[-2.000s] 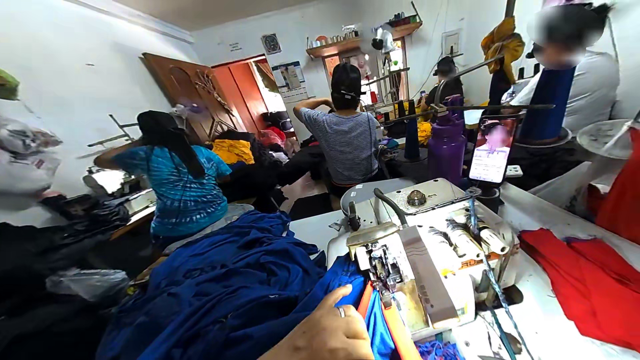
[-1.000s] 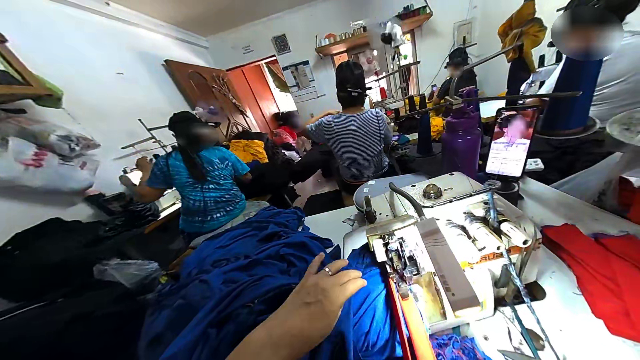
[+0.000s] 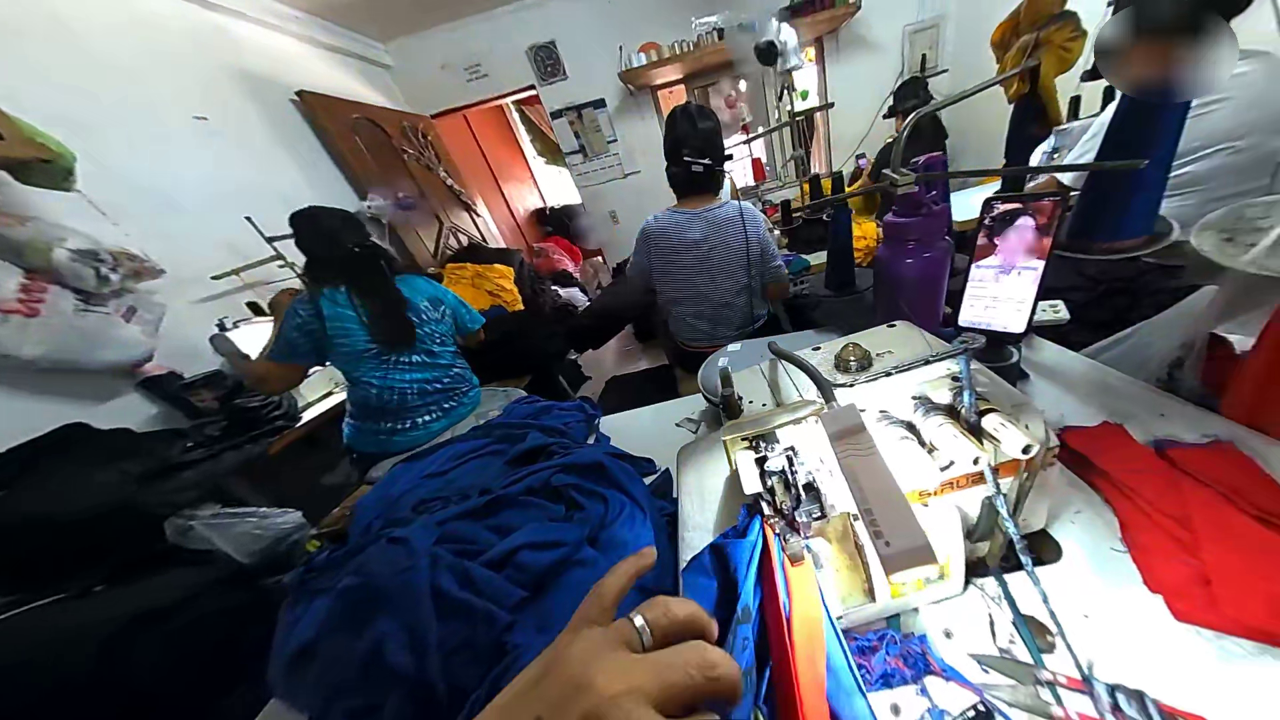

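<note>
My left hand [image 3: 640,655], with a ring on one finger, reaches in from the bottom centre over the blue fabric, index finger raised and the others bent; whether it grips any cloth I cannot tell. A heap of blue fabric [image 3: 500,520] lies left of the overlock sewing machine [image 3: 850,480]. Under the machine's presser foot [image 3: 793,545] run blue cloth [image 3: 730,580] and red and orange strips [image 3: 805,630], which hang toward me. My right hand is out of view.
Red fabric pieces [image 3: 1180,520] lie on the white table's right side. Thread scraps [image 3: 890,660] and snips [image 3: 1040,685] are near the front. A phone [image 3: 1010,262] and purple bottle [image 3: 915,255] stand behind the machine. Several people sit beyond, one in a blue tie-dye shirt [image 3: 405,360].
My left hand has moved down and toward the front since one second ago, when it lay higher on the blue cloth with its fingers spread.
</note>
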